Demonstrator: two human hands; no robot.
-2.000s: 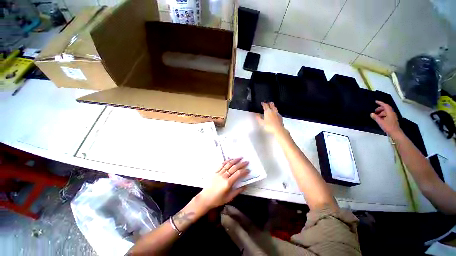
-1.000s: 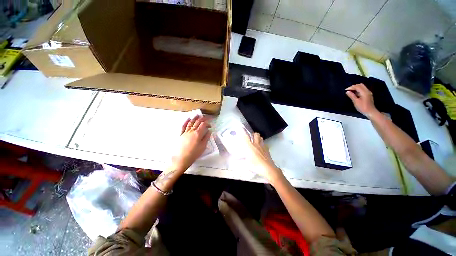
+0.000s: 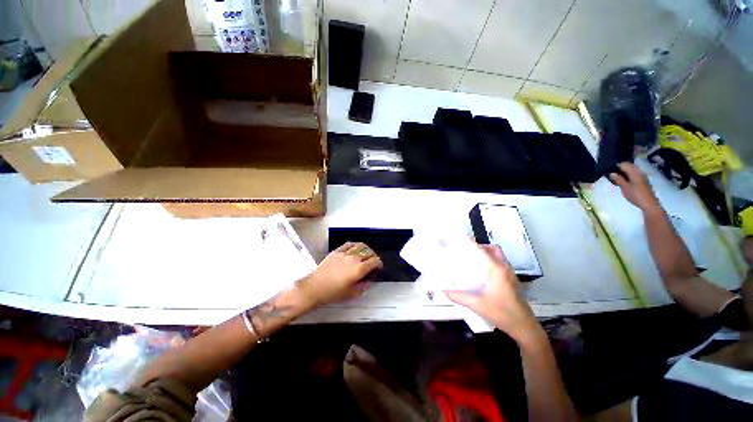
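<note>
A black open box base [image 3: 396, 247] lies on the white table in front of me. My left hand [image 3: 347, 270] rests at its left part, fingers on its near side. My right hand [image 3: 495, 293] grips a white inner tray [image 3: 450, 262], tilted just right of the black base. Whether a thin sleeve is still around the tray is unclear. A filled box [image 3: 509, 239] with black sides and a white top stands behind my right hand. Another white tray [image 3: 289, 236] lies left of the base, its outline washed out.
A large open brown carton [image 3: 190, 185] stands at back left, a closed carton [image 3: 62, 157] beyond it. Black boxes [image 3: 495, 152] stand in a row on a black mat [image 3: 345, 157]. A co-worker's hand [image 3: 636, 185] holds a black box at right. A plastic bag [image 3: 132, 363] is below left.
The black base has moved nearer the table edge, under my left hand. My right hand has moved right with a white tray. The co-worker's hand has moved right and now holds a black box.
</note>
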